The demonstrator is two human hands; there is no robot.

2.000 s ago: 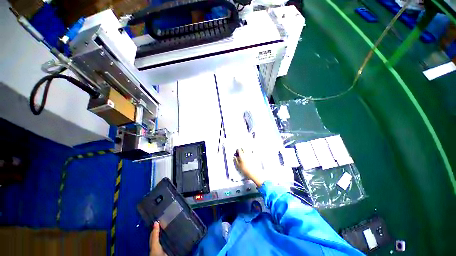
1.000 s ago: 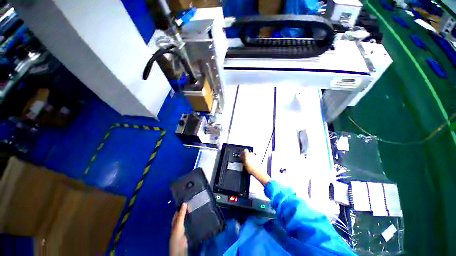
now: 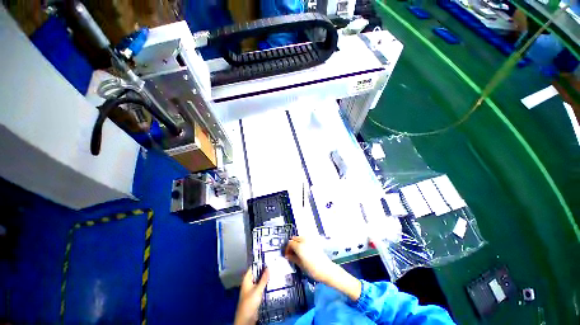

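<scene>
A black housing (image 3: 280, 297) is tilted in front of me at the machine's front edge, with its ribbed inside showing. My left hand (image 3: 253, 293) grips its lower left edge. My right hand (image 3: 304, 254) is at its upper right edge with the fingers bent together; whether they hold the edge or a small part is hidden. Behind it, a second black piece (image 3: 269, 206), a housing or the holding jig, lies on the white machine bed, partly covered by the housing. A pale rectangle shows at the middle of the held housing.
The white gantry machine (image 3: 305, 86) spans the back, with its moving head (image 3: 207, 193) at the left. White pads (image 3: 425, 198) on clear plastic lie on the green bench at the right. Another black housing (image 3: 486, 292) and a small pale piece (image 3: 528, 294) lie at the lower right.
The held housing has moved right, over the front of the black piece on the bed, and now shows its ribbed inside. My right hand has moved from that piece to the held housing.
</scene>
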